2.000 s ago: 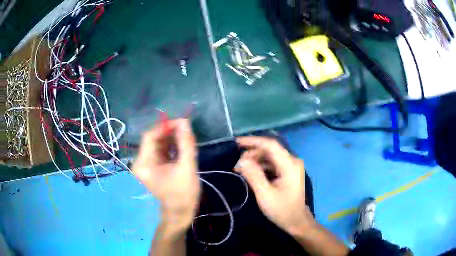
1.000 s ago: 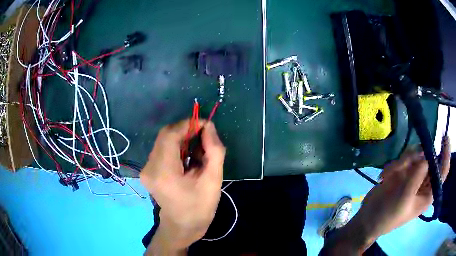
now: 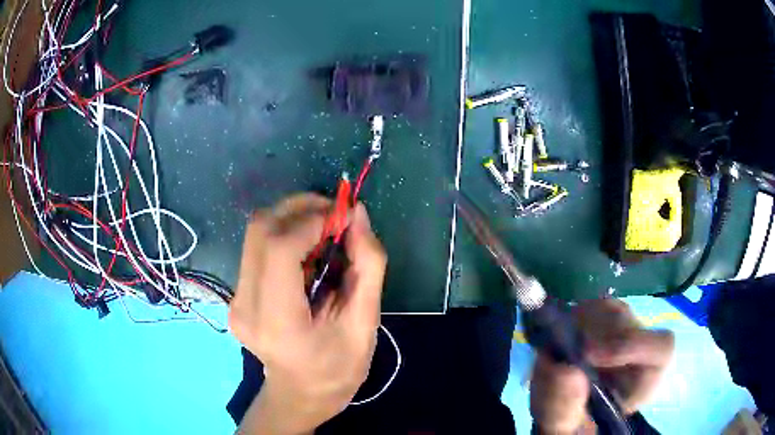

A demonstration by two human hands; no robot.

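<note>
My left hand point(image 3: 310, 297) pinches red and black wire ends point(image 3: 343, 208) near the middle of the green mat. One red wire end reaches the lower end of a silver barrel connector point(image 3: 377, 136); I cannot tell if it is joined. The connector sticks out toward me from a dark holding jig point(image 3: 378, 87). My right hand point(image 3: 595, 357), blurred, holds a soldering iron point(image 3: 544, 319) by its black handle. The iron's blurred tip points up and left, right of my left hand and apart from the connector.
Tangled red and white wires point(image 3: 110, 153) lie at the left. A pile of silver connectors point(image 3: 523, 153) lies right of the pale strip point(image 3: 460, 153). A black iron stand point(image 3: 613, 127) with a yellow sponge point(image 3: 656, 210) stands at the right. A white wire loop hangs over my lap.
My right hand took hold of the soldering iron and brought it from the far right toward the middle. My left hand moved its wires up to the connector in the jig.
</note>
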